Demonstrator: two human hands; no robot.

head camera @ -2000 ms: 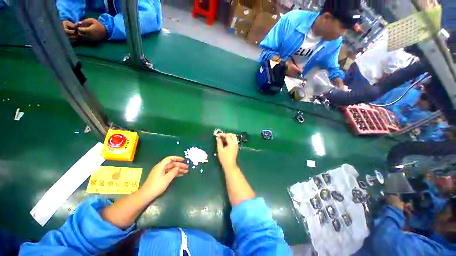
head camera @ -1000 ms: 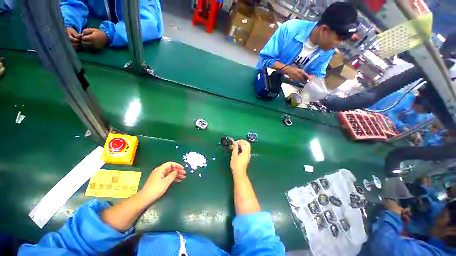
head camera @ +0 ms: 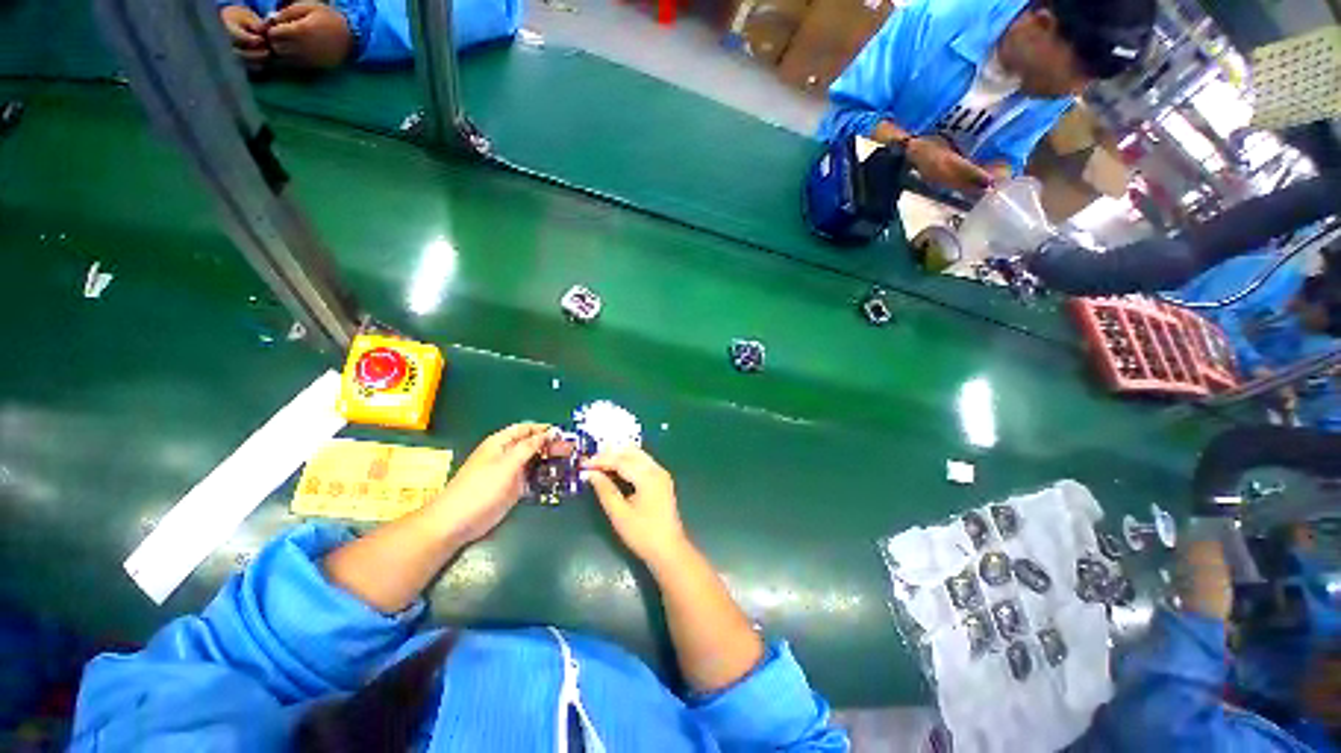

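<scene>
A small dark unit (head camera: 553, 474) is held between my two hands, just above the near part of the green belt (head camera: 706, 544). My left hand (head camera: 500, 474) grips its left side with thumb and fingers. My right hand (head camera: 635, 493) has its fingertips at the unit's upper right edge; whether they also pinch a small part is too small to tell. A pile of small white parts (head camera: 609, 425) lies just beyond my hands. Three more units lie farther out on the belt: a silver one (head camera: 581, 303), a dark one (head camera: 747, 355) and another dark one (head camera: 877, 308).
Left are the emergency stop button (head camera: 383, 369), yellow label (head camera: 371, 480), long white strip (head camera: 235, 486) and grey metal post (head camera: 243, 191). Right is a white sheet (head camera: 941, 647) with several dark units. Beyond are a red tray (head camera: 1154, 347), dark blue box (head camera: 853, 188), black hose (head camera: 1177, 258) and other workers.
My right hand has come back from the belt toward my left hand, and a dark unit is now between them. The view has shifted slightly. The silver unit has moved a little along the belt.
</scene>
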